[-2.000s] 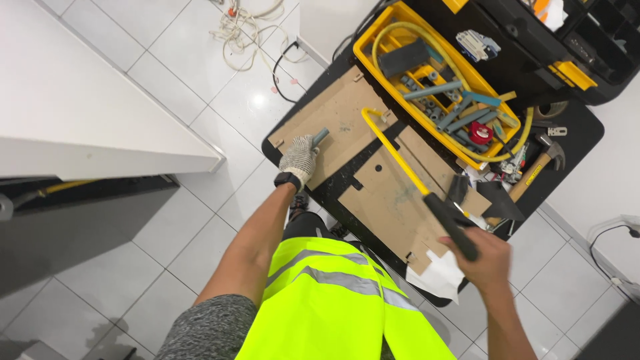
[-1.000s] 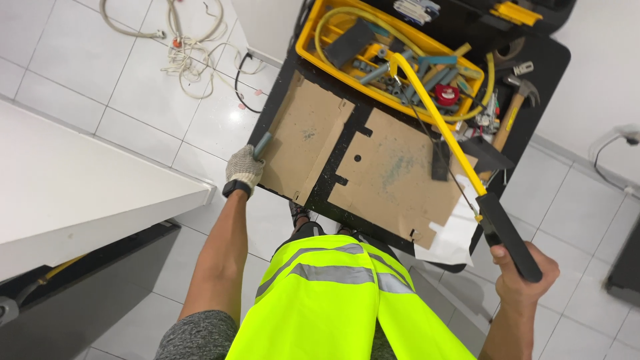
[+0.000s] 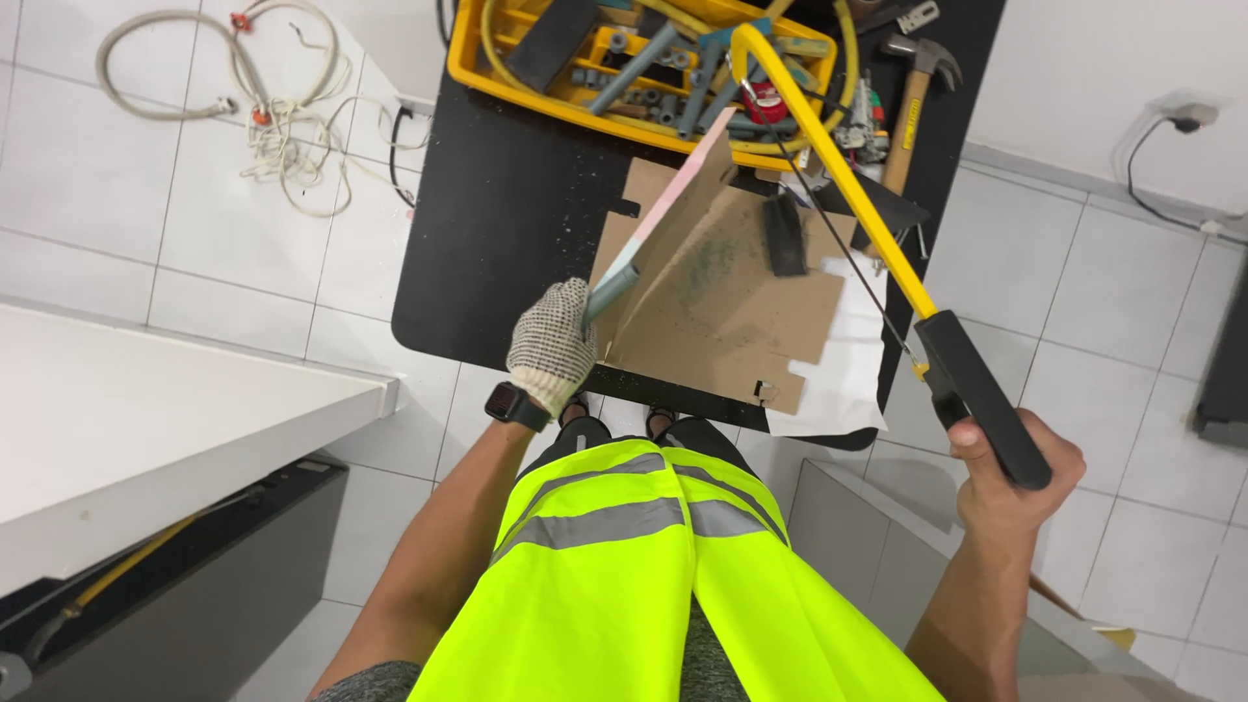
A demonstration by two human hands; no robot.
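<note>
My left hand [image 3: 553,343], in a dotted knit glove, grips a short grey plastic pipe [image 3: 614,291] and the near edge of a cardboard flap [image 3: 673,200], which stands tilted up. Under and beside the flap, a flattened cardboard sheet [image 3: 726,283] with dusty marks lies on the black table [image 3: 487,234]. My bare right hand [image 3: 1019,473] holds a hacksaw [image 3: 848,175] by its black handle. Its yellow frame slants up over the table's right side, and its far end overlaps the yellow tool tray. A small black piece [image 3: 785,234] rests on the cardboard.
The yellow tray [image 3: 585,119] holds pipe pieces, fittings, yellow hose and a red round item. To its right lie a claw hammer [image 3: 910,117] and small hardware. White paper [image 3: 843,390] sits at the table's near right corner. A white counter [image 3: 175,419] juts in at left; hoses and cords [image 3: 283,136] lie on the floor.
The left cardboard panel, flat on the table before, is now lifted and tilted over the right one by my left hand, baring the black tabletop. The right hand still holds the hacksaw.
</note>
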